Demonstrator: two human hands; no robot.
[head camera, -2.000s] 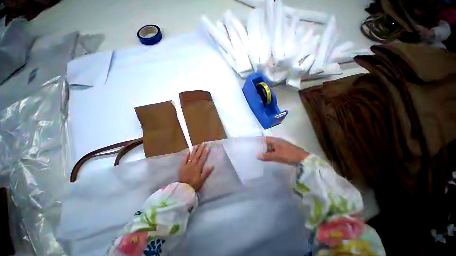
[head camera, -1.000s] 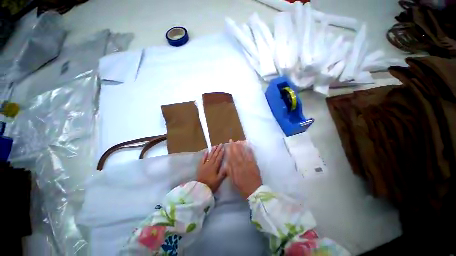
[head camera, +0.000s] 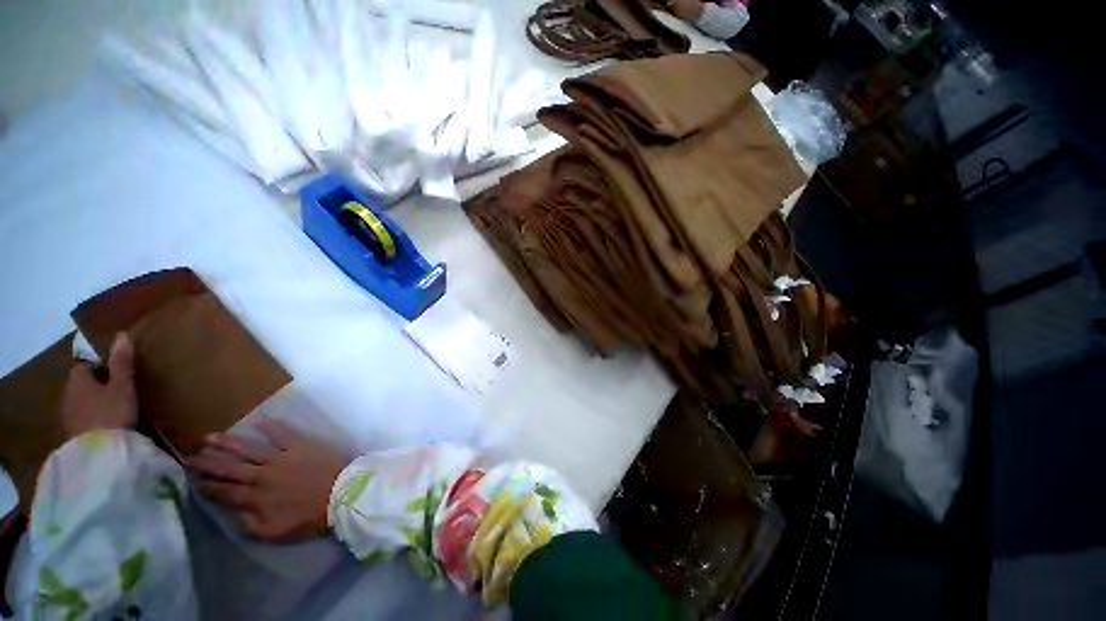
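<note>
The brown bag (head camera: 200, 352) lies on white tissue (head camera: 400, 425) at the left, with two flat brown panels showing. A tissue sheet covers its near part. My left hand (head camera: 101, 394) rests at the gap between the panels, fingers apart, with a little white between them. My right hand (head camera: 273, 479) lies flat, fingers spread, at the near edge of the right panel. Neither hand visibly grips anything. The bag's handles are not in view. The blue tape dispenser (head camera: 370, 249) stands right of the tissue, with a printed white label sheet (head camera: 461, 348) beside it.
Rolled white paper strips (head camera: 352, 97) fan out behind the dispenser. A thick stack of brown bags (head camera: 679, 182) lies at the table's right edge, handles hanging over. Another person's hand (head camera: 689, 10) shows at the top. A clear plastic bag (head camera: 922, 412) is beyond the table edge.
The view has swung right, so the bag now sits far left and the whole stack shows. My right hand has moved apart from my left, which now reaches up between the panels.
</note>
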